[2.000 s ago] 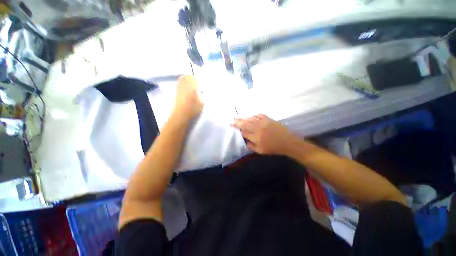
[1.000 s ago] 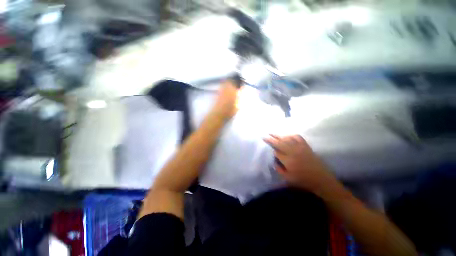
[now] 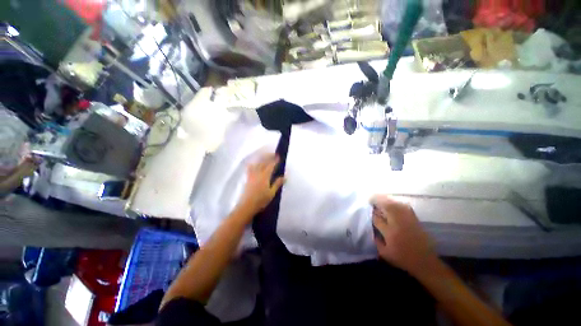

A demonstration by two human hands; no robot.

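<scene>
A white panel (image 3: 325,204) lies over the left part of the machine table and hangs at the front edge. A dark garment panel (image 3: 283,116) shows as a pointed piece and a narrow strip running down to my lap. My left hand (image 3: 262,181) lies on the white panel with its fingers at the dark strip; I cannot tell whether it grips. My right hand (image 3: 398,232) holds the right edge of the white panel near the table's front, fingers curled. The presser foot and needle area (image 3: 382,137) of the sewing machine is up and right of both hands.
A blue basket (image 3: 153,267) stands below the table at left, with a red basket (image 3: 102,274) beside it. A thin tool (image 3: 530,210) and a dark flat rectangle (image 3: 564,204) lie at right. Stacked pieces (image 3: 347,32) are behind the table. Another person's hand (image 3: 24,167) shows at far left.
My left hand has moved from beside the needle down and left to the dark strip. My right hand stays at the panel's right edge, now lower. The view has swung left and shows more behind the table.
</scene>
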